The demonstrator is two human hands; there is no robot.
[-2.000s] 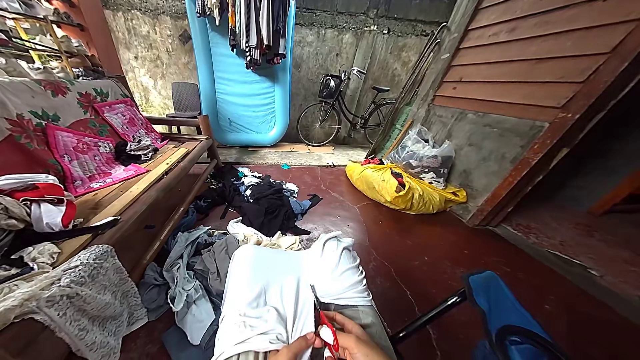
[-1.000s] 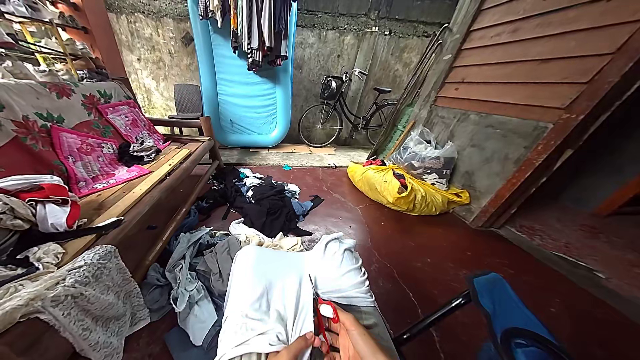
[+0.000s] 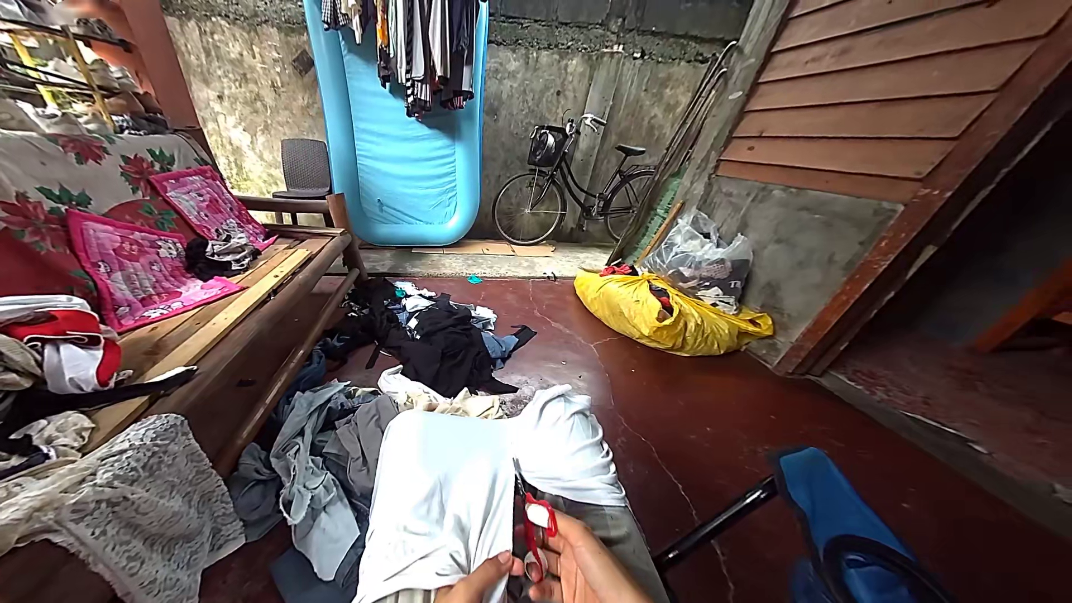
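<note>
White fabric [image 3: 444, 486] lies spread over the lap, with a bunched part on the right and a cut or gap between the two. My right hand [image 3: 586, 557] holds red-handled scissors [image 3: 536, 536], their blades pointing away into that gap. At the lower edge of the cloth, my left hand [image 3: 479, 582] pinches the fabric just left of the scissors. Both hands are partly cut off by the bottom of the view.
Piles of dark clothes [image 3: 448, 343] and grey clothes [image 3: 322, 477] lie on the red floor. A wooden bench [image 3: 226, 310] stands left, a blue folding chair [image 3: 846, 511] right. Farther off are a yellow sack [image 3: 670, 314], a bicycle [image 3: 578, 184] and an upright blue inflatable pool [image 3: 402, 159].
The scissors in my right hand have shifted and turned slightly between frames, staying by the gap in the white fabric. My left hand keeps to the cloth's near edge.
</note>
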